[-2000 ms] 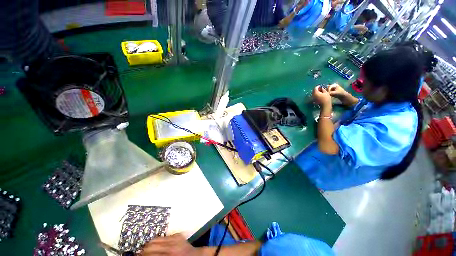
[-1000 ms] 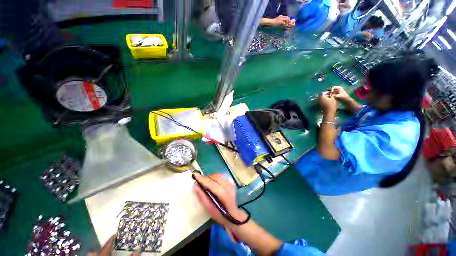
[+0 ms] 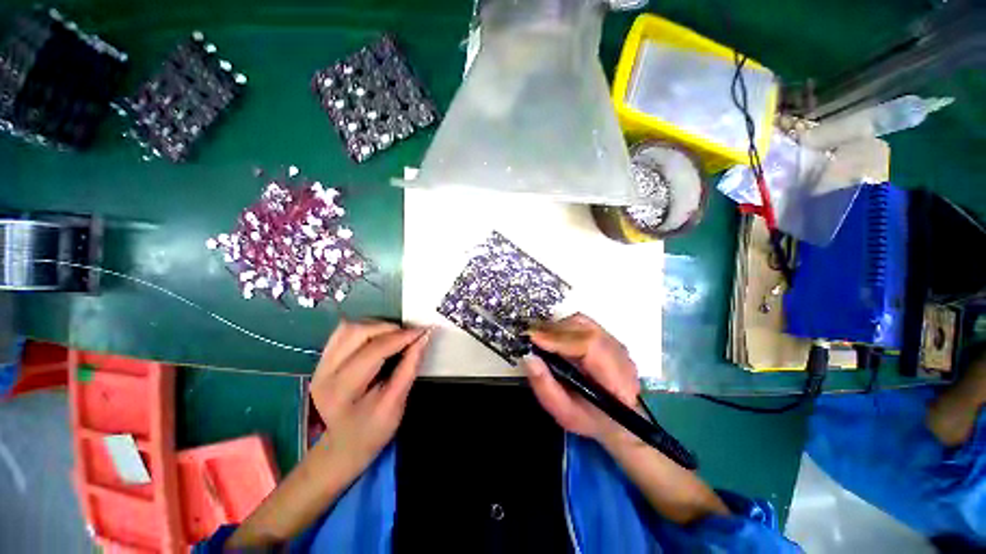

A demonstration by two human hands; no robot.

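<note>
My right hand [image 3: 589, 373] holds the black soldering iron [image 3: 616, 409] like a pen, its thin tip over the lower part of the component panel [image 3: 503, 287]. The panel is a dark grid dotted with silver parts, lying turned at an angle on the cream board [image 3: 638, 314]. My left hand [image 3: 368, 373] is at the board's lower left edge, thumb and forefinger pinched together. The solder wire [image 3: 200, 307] runs from the reel [image 3: 22, 254] at the far left to this hand. Whether the tip touches the panel cannot be told.
A pile of small red-and-white components [image 3: 292, 243] lies left of the board. Dark panels [image 3: 373, 97] lie behind it. The translucent hood [image 3: 530, 108] overhangs the board's back. A round pot [image 3: 665, 189], yellow tray [image 3: 697, 97] and blue soldering station [image 3: 849, 265] stand right. Red bin [image 3: 124, 433] at lower left.
The view has swung left and down over the board. My right hand has brought the iron from beside the pot to the panel. My left hand has come fully into view, off the panel.
</note>
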